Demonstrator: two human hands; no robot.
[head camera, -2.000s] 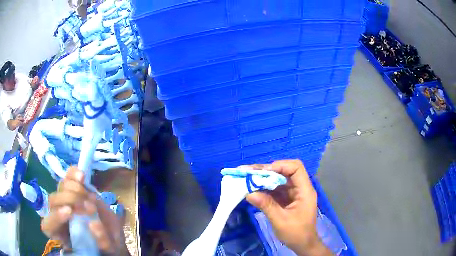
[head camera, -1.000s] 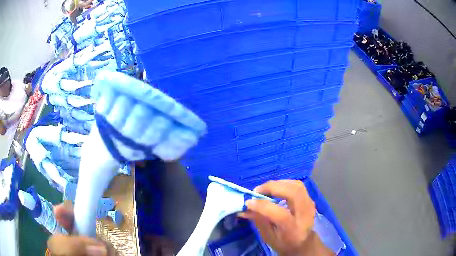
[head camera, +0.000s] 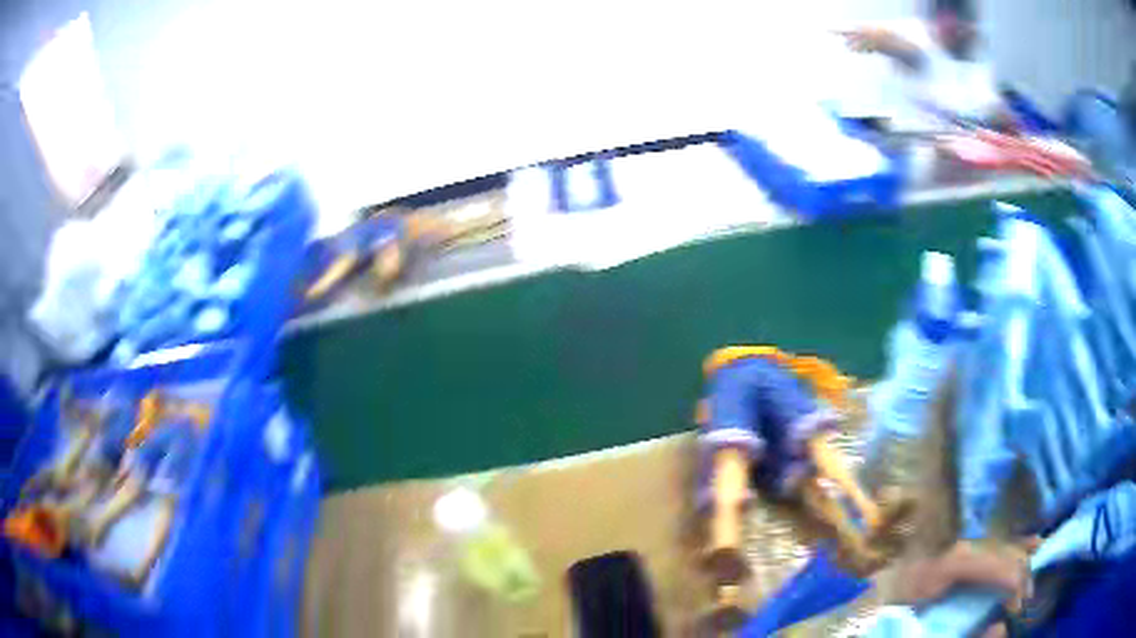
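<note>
The view is strongly blurred. A hand, by its place my left hand (head camera: 972, 568), shows small at the lower right. It seems closed around a pale-blue leg part (head camera: 1081, 538) with dark-blue trim, partly cut off by the edge. My right hand is not in view. Pale-blue figure parts (head camera: 1028, 361) lie heaped on the bench at the right. An orange-and-blue figure (head camera: 760, 418) lies on the tan bench (head camera: 586, 505), left of the heap.
Blue crates at the left hold pale-blue parts (head camera: 206, 268) and orange-and-tan figures (head camera: 131, 467). A black object (head camera: 610, 596) and a yellow-green item (head camera: 498, 561) lie on the bench. Beyond the green strip (head camera: 536, 349) are a blue-edged tray (head camera: 828, 187) and a person (head camera: 953, 75).
The view has swung left from the tall blue crate stack to the bench. My right hand and its leg part have left the picture. My left hand now shows at the lower right.
</note>
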